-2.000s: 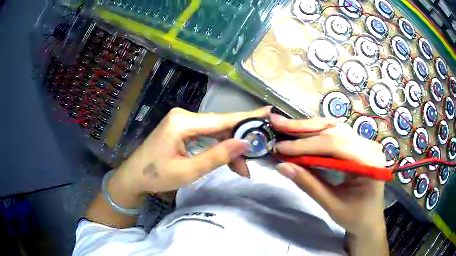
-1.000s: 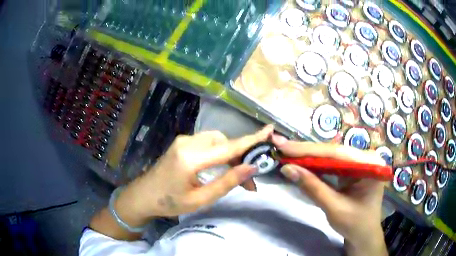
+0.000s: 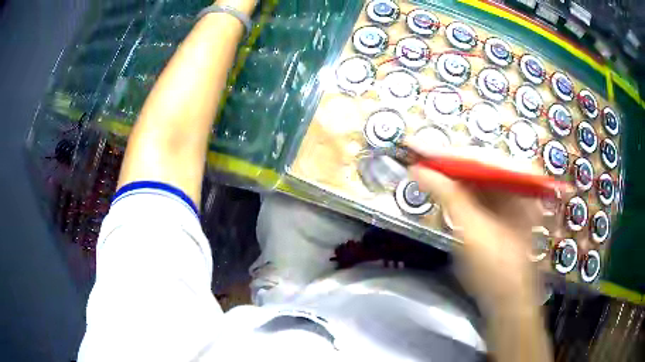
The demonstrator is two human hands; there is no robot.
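Observation:
My right hand is blurred over the near part of the round-pocket tray. It grips the red hand tool, whose dark tip points left. A blurred speaker unit is at the tip, over or in a pocket; I cannot tell if my fingers still hold it. Rows of speaker units with thin red wires sit in the tray. My left forearm reaches up to the top edge; its wristband shows, but the left hand is cut off by the frame.
Slotted clear trays lie on the green mat at the left. Yellow tape runs along the bench edge. Parts trays with red wires are below bench level at the left. Dark parts trays stand at the far right.
My left hand has let go of the unit and moved up out of the picture. My right hand has moved from above my lap to over the tray with the red tool. The view has shifted.

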